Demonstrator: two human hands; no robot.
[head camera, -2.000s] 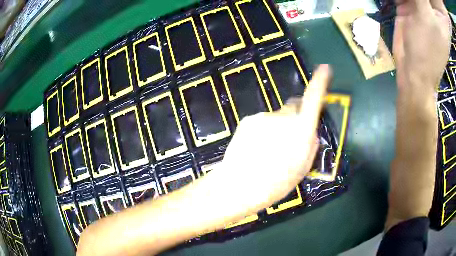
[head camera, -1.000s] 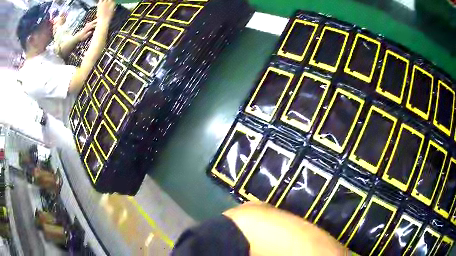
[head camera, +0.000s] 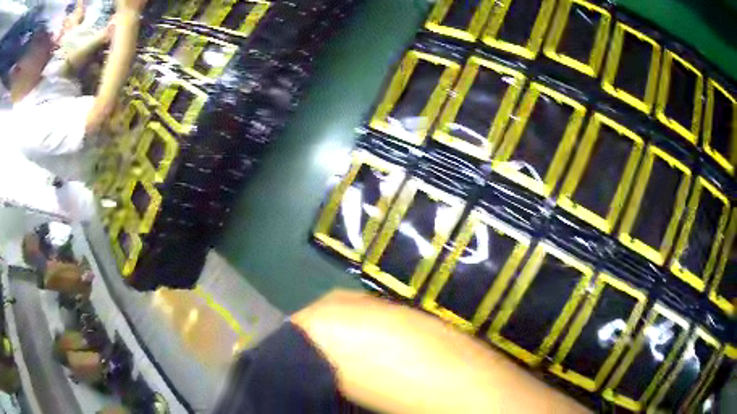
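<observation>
A shiny black tray (head camera: 477, 194) lies on the green bench and fills the right half of the picture. Its pockets hold rows of dark rectangular panels (head camera: 537, 303) with bright yellow borders, blurred by movement. White glare streaks lie over several panels near the tray's left end. My left forearm, in a black sleeve, crosses the bottom along the tray's near edge; its hand is cut off by the frame edge. My right hand is out of the picture.
A thick pile of filled black trays (head camera: 214, 154) stands left of the tray, beyond a strip of green bench (head camera: 279, 174). Another person (head camera: 52, 105) in white is at the upper left, an arm raised by the pile. A grey floor with a yellow line (head camera: 218, 311) lies lower left.
The view has swung left since two seconds ago, and both my hands have left the picture. In the last second the tray and pile have shifted slightly up and left in view.
</observation>
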